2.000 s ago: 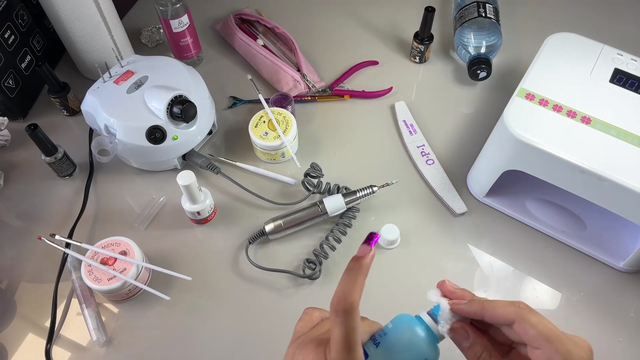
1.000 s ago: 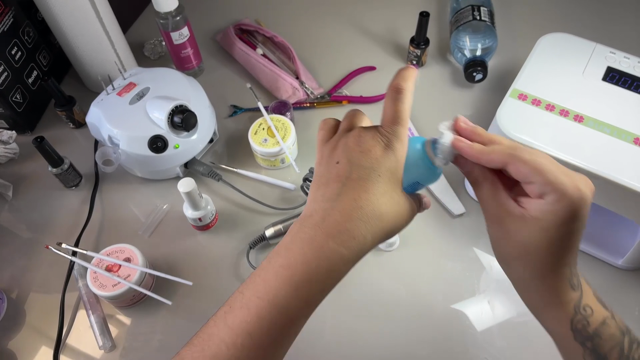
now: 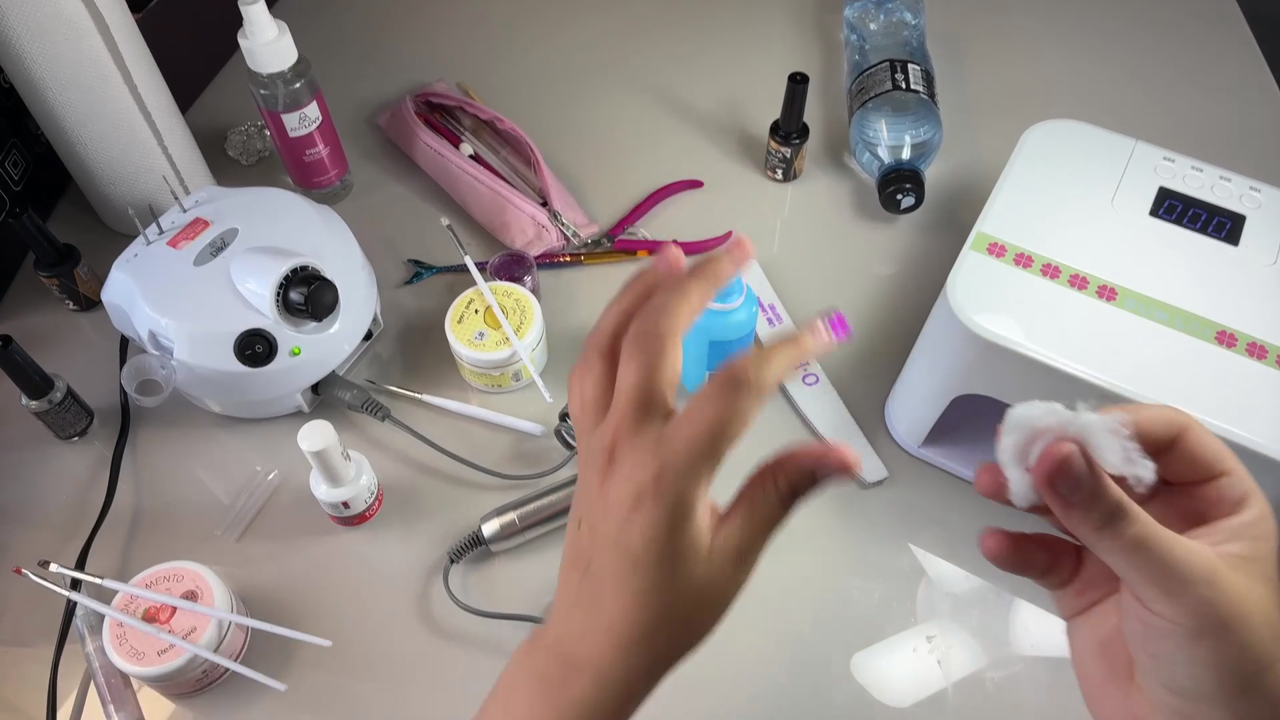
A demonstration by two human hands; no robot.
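Observation:
My left hand (image 3: 680, 430) is raised over the middle of the table, fingers spread and holding nothing; its index fingertip bears a shiny pink-purple nail. Behind those fingers a blue bottle (image 3: 722, 335) stands partly hidden, beside a white nail file (image 3: 835, 425). At the right, my right hand (image 3: 1150, 540) pinches a wad of white cotton (image 3: 1070, 450) between thumb and fingers, in front of the white nail lamp (image 3: 1110, 320). A metal nail drill handpiece (image 3: 525, 515) lies partly behind the left hand.
At left are the white drill unit (image 3: 245, 300), a pink-labelled spray bottle (image 3: 305, 130) and a pink gel jar (image 3: 175, 630) with brushes across it. A yellow-labelled jar (image 3: 497, 340), pink pouch (image 3: 480, 170), pink-handled nippers (image 3: 650, 220) and a water bottle (image 3: 893, 100) lie farther back.
The blue bottle, held in my left hand before, has been let go and stands on the table. My right hand has moved away from it to the right with the cotton.

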